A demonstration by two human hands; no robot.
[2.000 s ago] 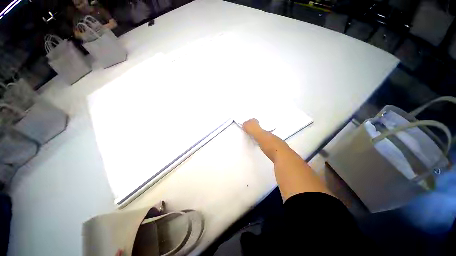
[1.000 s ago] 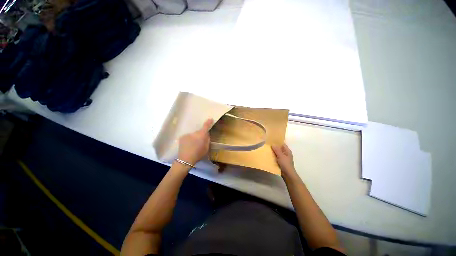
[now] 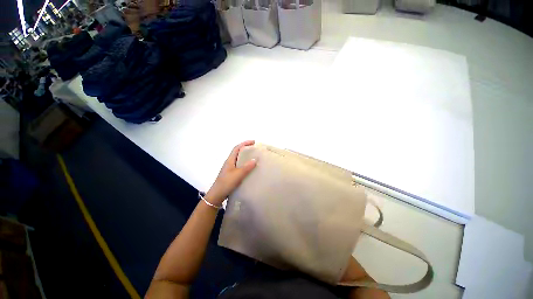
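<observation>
A beige tote bag (image 3: pixel 298 213) lies tilted on its side at the table's front edge, its opening and two loop handles (image 3: pixel 403 248) pointing right. My left hand (image 3: pixel 236 169) grips the bag's base at its upper left corner, thumb on the near face and fingers over the edge. My right forearm (image 3: pixel 363 277) shows at the bag's lower right; the right hand is hidden behind or in the bag. The brown board is out of sight.
A white tissue stack (image 3: pixel 409 117) lies behind the bag on the white table (image 3: pixel 216 99). White board inserts (image 3: pixel 494 251) lie at the right. Navy soft bags (image 3: pixel 140 70) are heaped at the left. Finished totes (image 3: pixel 299 23) stand at the back. A yellow line (image 3: pixel 87 216) marks the dark floor.
The brown board, held at the bag's opening a second ago, no longer shows. The bag has turned its broad face up. My left hand has moved to its base; my right hand has gone out of sight.
</observation>
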